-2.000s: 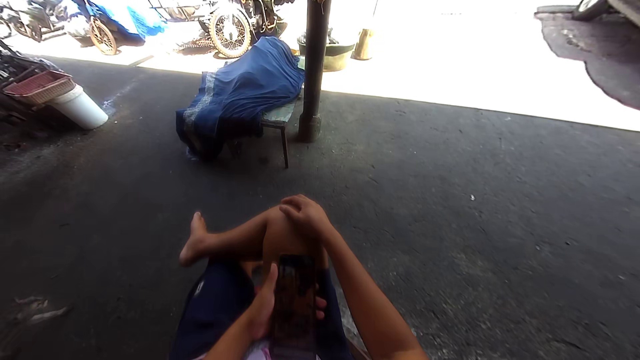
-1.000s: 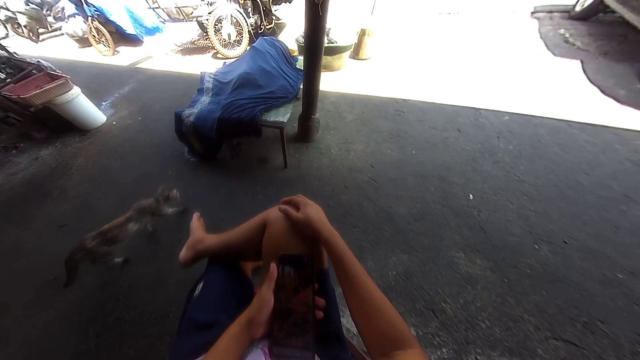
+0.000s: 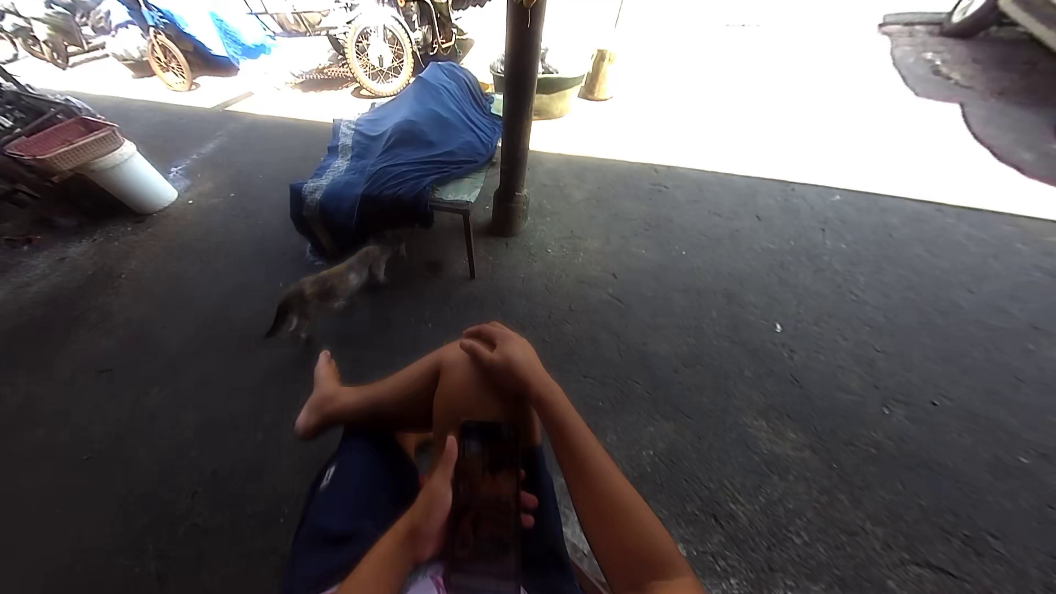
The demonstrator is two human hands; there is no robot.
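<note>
A dark smartphone lies upright in my left hand, with the thumb along its left edge and fingertips showing at its right edge. My right hand rests on top of my bent knee, its fingers curled over it, and no object shows in it. One bare foot sticks out to the left, the leg crossed over the other. Dark blue shorts cover my lap beneath the phone.
A cat walks beside a bench draped with blue cloth. A dark post stands right of it. A white bucket and a reddish basket are at the left. Motorcycle wheels stand behind.
The cat came into view at the left and has moved up and right, to the draped bench. Both hands have stayed in place, the left one around the phone.
</note>
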